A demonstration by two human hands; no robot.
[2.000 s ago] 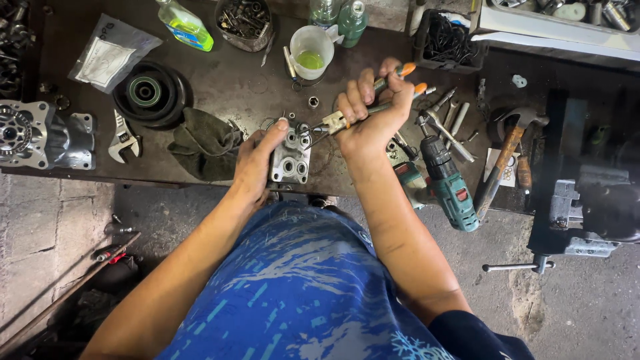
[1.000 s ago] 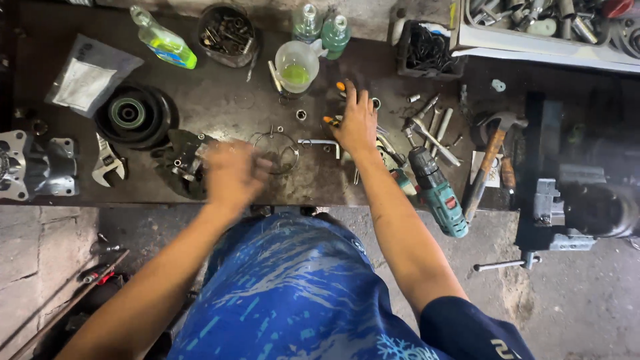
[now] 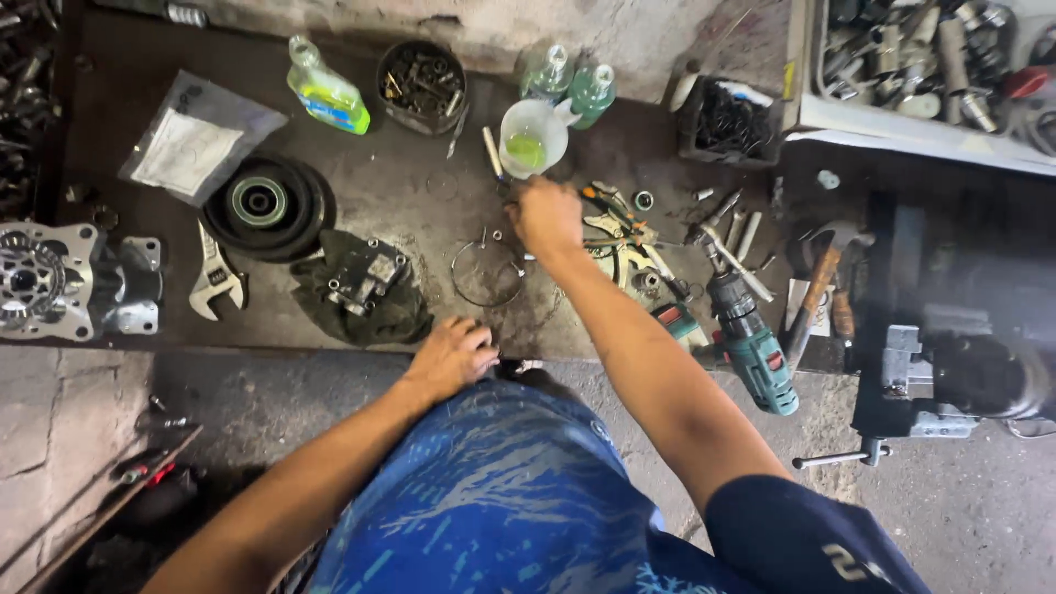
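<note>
My right hand (image 3: 546,216) is at the near side of a plastic jug (image 3: 535,136) with green liquid; its fingertips are hidden, and whether it holds anything is unclear. My left hand (image 3: 455,355) rests at the bench's front edge, fingers curled, with nothing visible in it. To its upper left a metal housing part (image 3: 369,276) lies on a dark cloth (image 3: 330,309). A thin wire ring (image 3: 455,285) lies between the hands. Right of my right hand are pliers with orange-tipped handles (image 3: 615,202) and a small metal ring (image 3: 643,200).
An adjustable wrench (image 3: 216,276), a black pulley (image 3: 285,206) and a gear housing (image 3: 49,280) lie left. A cordless drill (image 3: 752,346), a claw hammer (image 3: 817,289) and a vise (image 3: 949,355) are right. Glass bottles (image 3: 594,95) and a tub of bolts (image 3: 422,87) stand behind.
The metal part, between my hands two seconds ago, now lies on the cloth. My left hand has come back to the bench edge. My right hand has moved left from the pliers to the jug.
</note>
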